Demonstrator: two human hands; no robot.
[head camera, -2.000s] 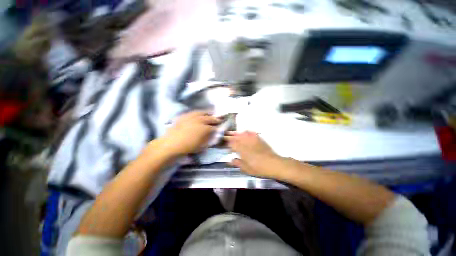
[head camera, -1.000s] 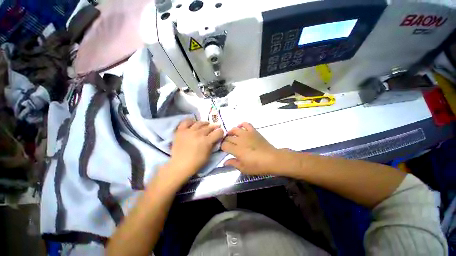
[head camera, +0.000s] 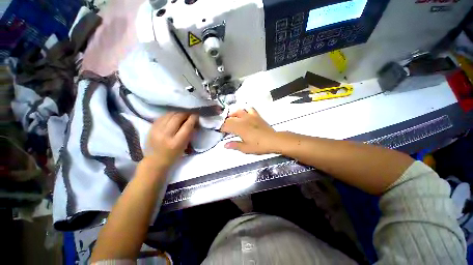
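Observation:
The striped knit garment (head camera: 98, 134), pale with dark brown stripes, lies left of the needle and hangs over the table's front edge. Its edge runs under the presser foot (head camera: 223, 101) of the white sewing machine (head camera: 228, 31). My left hand (head camera: 171, 135) holds the fabric left of the needle, fingers bent with the cloth bunched at the fingertips. My right hand (head camera: 250, 132) is just in front of the needle, its fingertips on the fabric edge. The exact grip of its fingers is partly hidden.
Yellow-handled snips (head camera: 324, 93) and dark fabric strips (head camera: 306, 84) lie right of the needle. A dark grey block (head camera: 392, 76) and red item (head camera: 460, 88) are at the right end. Ruler tape (head camera: 290, 171) runs along the front edge. Pink cloth (head camera: 110, 39) and fabric piles (head camera: 44, 83) are at left.
My left hand has moved left, away from my right hand. My right hand has moved slightly up toward the needle. The garment edge is now drawn across to the presser foot. The view has shifted.

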